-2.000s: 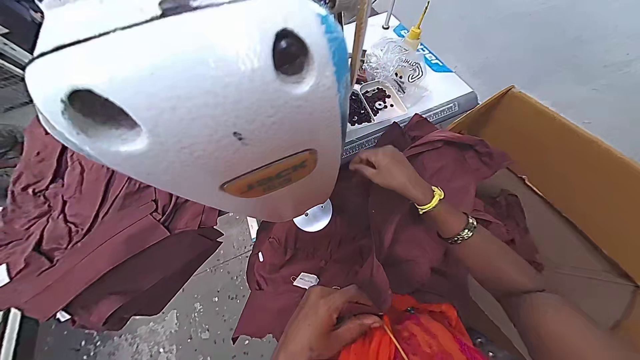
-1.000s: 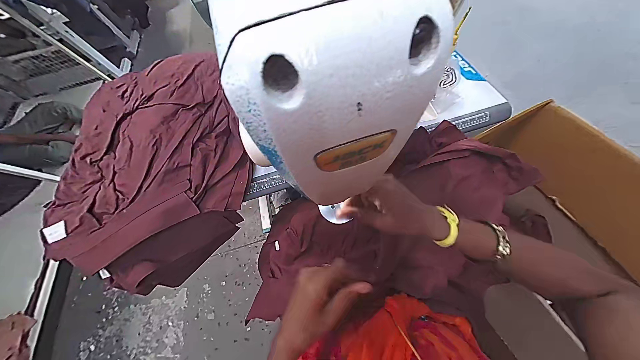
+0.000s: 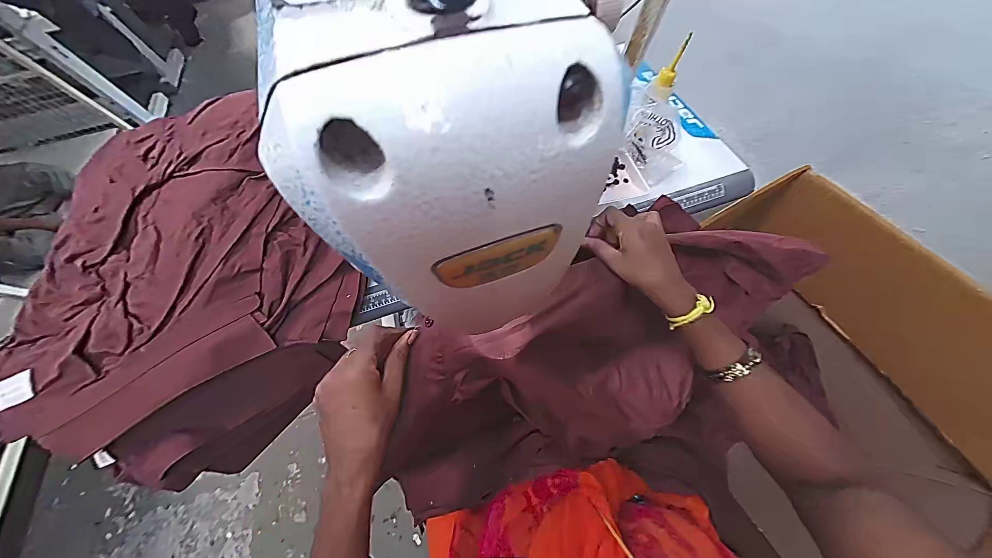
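Observation:
A maroon cloth garment (image 3: 573,364) spreads below the white head of a Jack sewing machine (image 3: 465,170), which hides the needle area. My left hand (image 3: 368,387) pinches the garment's left edge between thumb and fingers, close to the machine's lower left side. On the right, my right hand (image 3: 635,252) grips its upper edge with bent fingers, beside the machine head. A yellow band and a metal bracelet are on my right wrist and forearm. Orange and pink cloth (image 3: 573,511) lies at the bottom, under the garment's lower edge.
Maroon garments (image 3: 186,263) are piled at the left. A cardboard box (image 3: 891,310) stands at the right. On the machine table (image 3: 717,182) are a yellow-tipped oil bottle (image 3: 663,81), a plastic bag (image 3: 655,143) and a tray of small dark pieces (image 3: 620,182). A person's part (image 3: 31,221) shows far left.
My hands, close together one second ago, are now far apart, and the garment is stretched between them. The white disc seen under the machine head is now hidden.

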